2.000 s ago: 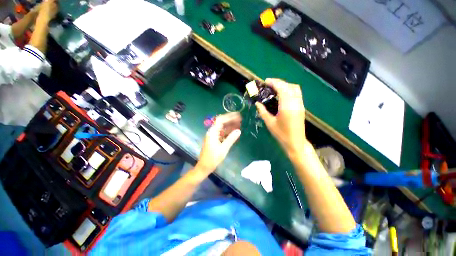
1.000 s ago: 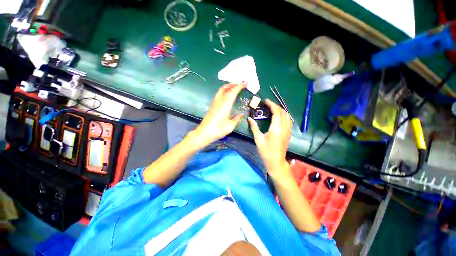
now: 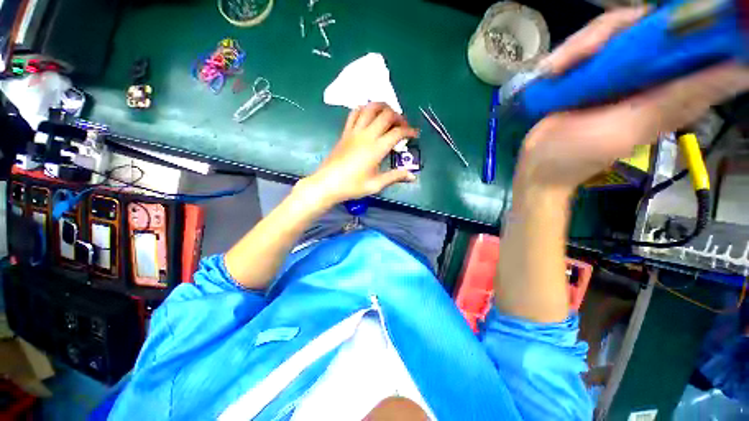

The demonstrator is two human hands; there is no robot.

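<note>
My left hand (image 3: pixel 365 152) holds a small black device module (image 3: pixel 406 159) between thumb and fingers at the front edge of the green mat. The module shows a round lens-like face. My right hand (image 3: pixel 591 123), blurred and raised at the right, is closed around the thick blue barrel of the electric screwdriver (image 3: pixel 632 62). The barrel runs from lower left to upper right and leaves the picture. A white wipe (image 3: pixel 361 84) lies just behind my left hand. Tweezers (image 3: pixel 443 136) and a slim dark-blue pen (image 3: pixel 491 140) lie right of the module.
A whitish screw pot (image 3: pixel 507 43) stands behind the pen. Coloured bands (image 3: pixel 219 64), a wire hook (image 3: pixel 256 100) and a round dish (image 3: pixel 245 10) are at the left and back. A red compartment tray (image 3: pixel 479 275) is below the bench edge; a yellow-handled soldering iron (image 3: pixel 695 160) is at right.
My right hand has let go of the module, moved up and right, and taken hold of the blue screwdriver. My left hand now holds the module alone. The view has shifted slightly.
</note>
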